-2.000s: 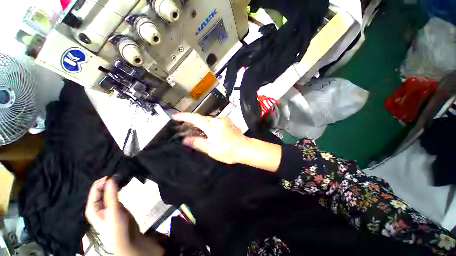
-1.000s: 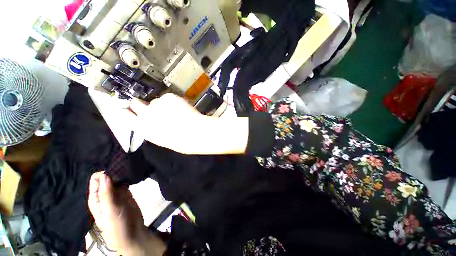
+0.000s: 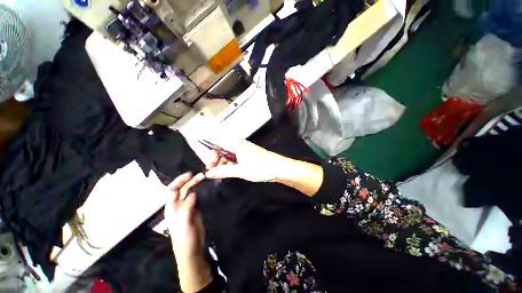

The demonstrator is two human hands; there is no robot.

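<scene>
My right hand (image 3: pixel 246 161) is at the centre, over black cloth (image 3: pixel 246 212) in my lap. It holds small reddish thread snips (image 3: pixel 220 151) in the palm, with the metal tips pointing up and left. My left hand (image 3: pixel 186 212) is just below and left of it, its fingertips close to my right fingertips. Whether it pinches cloth or thread is too blurred to tell. The overlock machine (image 3: pixel 197 43) stands above, its presser foot area (image 3: pixel 146 43) at the left end beside the white cloth plate (image 3: pixel 129 86). No hand is at the needle.
A black cloth heap (image 3: pixel 68 137) lies left of the machine, near a pale fan (image 3: pixel 11 48). Black strips (image 3: pixel 309 34) lie right of the head. Red threads (image 3: pixel 295 92) hang at the table edge by a clear plastic bag (image 3: pixel 366 111). A red bag (image 3: pixel 449 121) is farther right.
My right hand has left the needle area and come down beside my left hand, which has moved right. The view has shifted, so the machine sits higher. The snips now show.
</scene>
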